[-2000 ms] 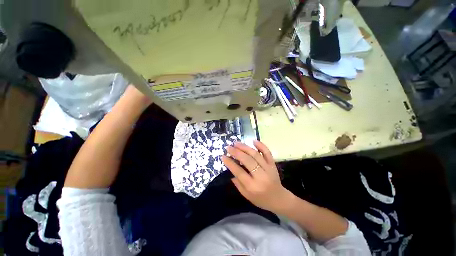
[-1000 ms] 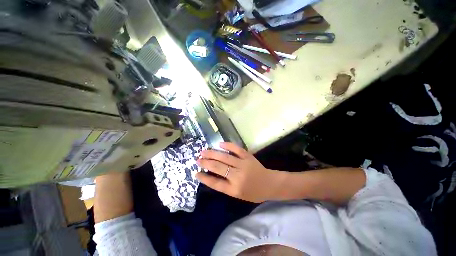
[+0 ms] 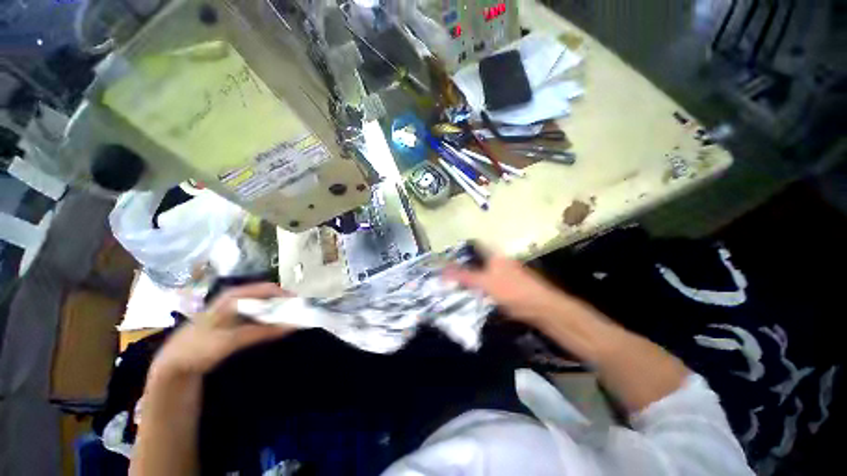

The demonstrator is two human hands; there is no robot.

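The white lace panel [image 3: 385,311] with dark cloth on it is held up in front of the sewing machine [image 3: 251,121], blurred and bunched. My left hand [image 3: 223,325] grips its left end. My right hand [image 3: 488,284] grips its right end; the fingers are blurred. The metal needle plate [image 3: 379,242] and the cream machine bed [image 3: 302,260] are bare behind the lace, and the lace is off the presser foot. Black cloth [image 3: 306,390] lies over my lap below.
Pens [image 3: 464,172], a black rectangle [image 3: 504,79] on white papers [image 3: 557,88] and a control box [image 3: 474,28] with red digits are on the table [image 3: 631,149]. A clear plastic bag [image 3: 186,237] is left. Black pieces with white edging [image 3: 710,279] lie at right.
The lace has come out from under the machine head and is lifted towards me. My left hand has come out from behind the head onto its left end. My right hand has left the bed.
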